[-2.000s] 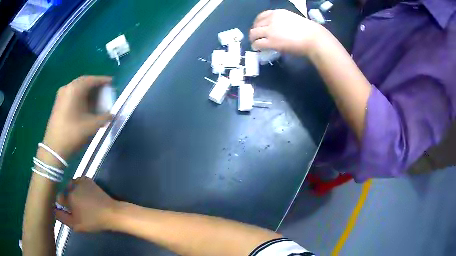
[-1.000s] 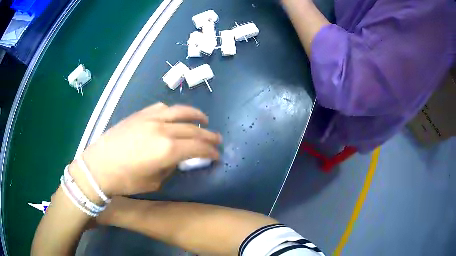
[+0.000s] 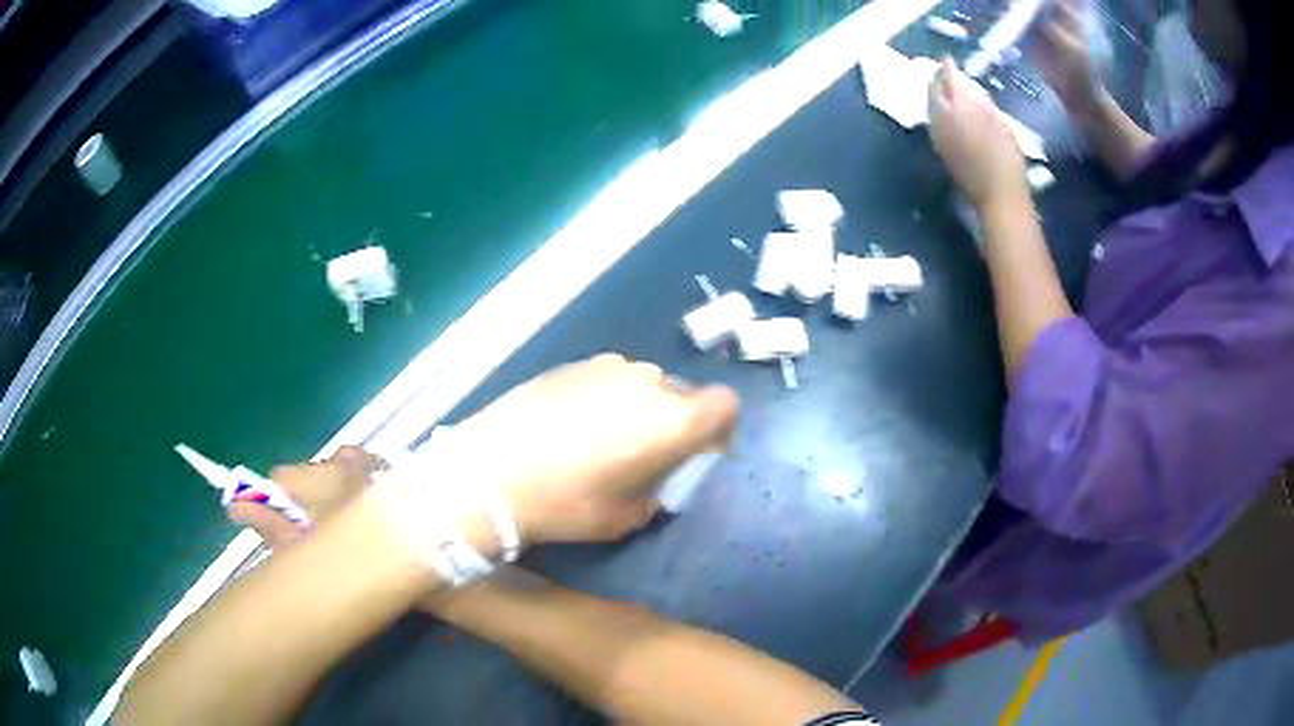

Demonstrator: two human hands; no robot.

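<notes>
My left hand [image 3: 610, 447], with white bands at the wrist, is over the black table, fingers closed around a white housing [image 3: 690, 482], which is partly hidden and blurred. My right hand [image 3: 324, 489] is beyond it at the green belt's edge, closed on a white glue tube [image 3: 263, 496] with purple and red print, its nozzle pointing up-left over the belt. My left forearm crosses over my right arm. Several white housings [image 3: 795, 263] with thin leads lie in a loose group on the black table [image 3: 738, 567], up-right of my left hand.
Single housings lie on the green belt [image 3: 497, 170], one at centre left [image 3: 362, 272]. A white rail [image 3: 568, 255] separates belt and table. A person in purple [image 3: 1135, 397] works at the right, hands at the upper right by white sheets [image 3: 897, 88]. A pale cylinder [image 3: 97, 163] stands beyond the belt.
My left hand has moved from over the belt onto the table, holding a housing. The tube in my right hand has come into clear view. The neighbour's hands have moved to the upper right.
</notes>
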